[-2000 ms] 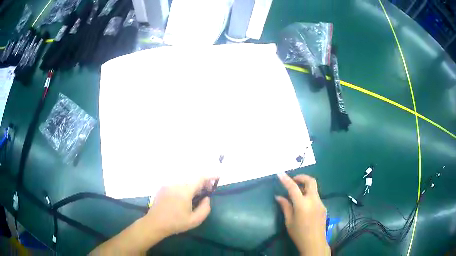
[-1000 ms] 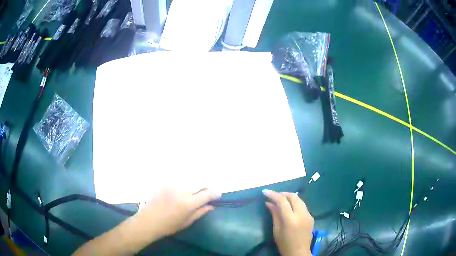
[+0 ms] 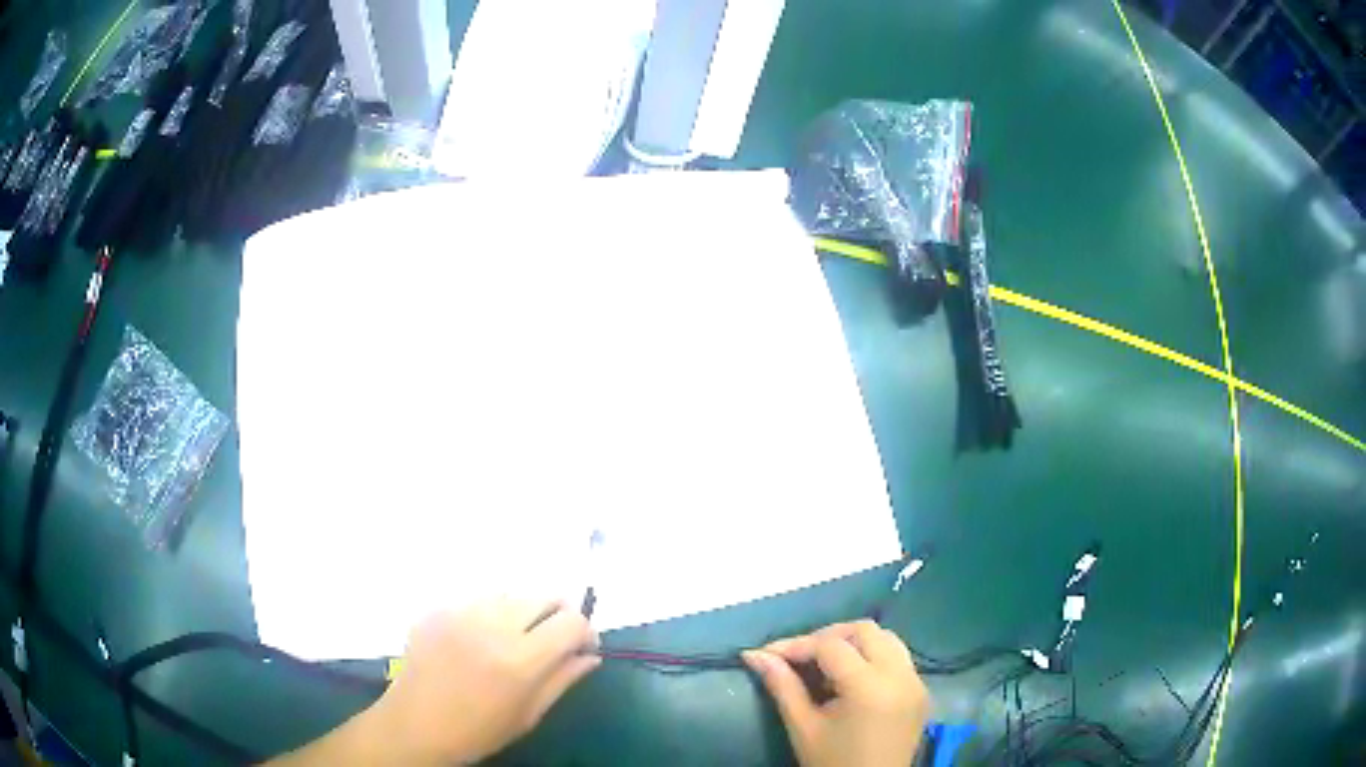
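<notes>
A wiring harness branch [image 3: 674,658] of thin black and dark red wires runs between my hands along the near edge of the white sheet [image 3: 554,390]. My left hand [image 3: 487,671] grips it at the centre left, with a small dark piece standing up at its fingertips. My right hand [image 3: 847,692] pinches the same wires farther right, thumb and index closed on them. Past my right hand the wires run on to small white connectors [image 3: 1074,607]. The covered harness trunk [image 3: 187,647] curves in at the lower left. A blue tool [image 3: 947,742] shows partly beside my right hand.
Banded black tubing bundles [image 3: 225,135] lie at the back left. Clear plastic bags lie at left [image 3: 147,435] and back right [image 3: 884,173], with a banded tubing bundle [image 3: 983,337] below the latter. Grey stand legs [image 3: 682,83] stand at the back. Loose wires [image 3: 1109,742] fan out at lower right.
The view has shifted, so the sheet and table items sit lower and more to the left. A dark piece now shows above my left fingertips. Both hands stay on the wires, with red strands now visible between them.
</notes>
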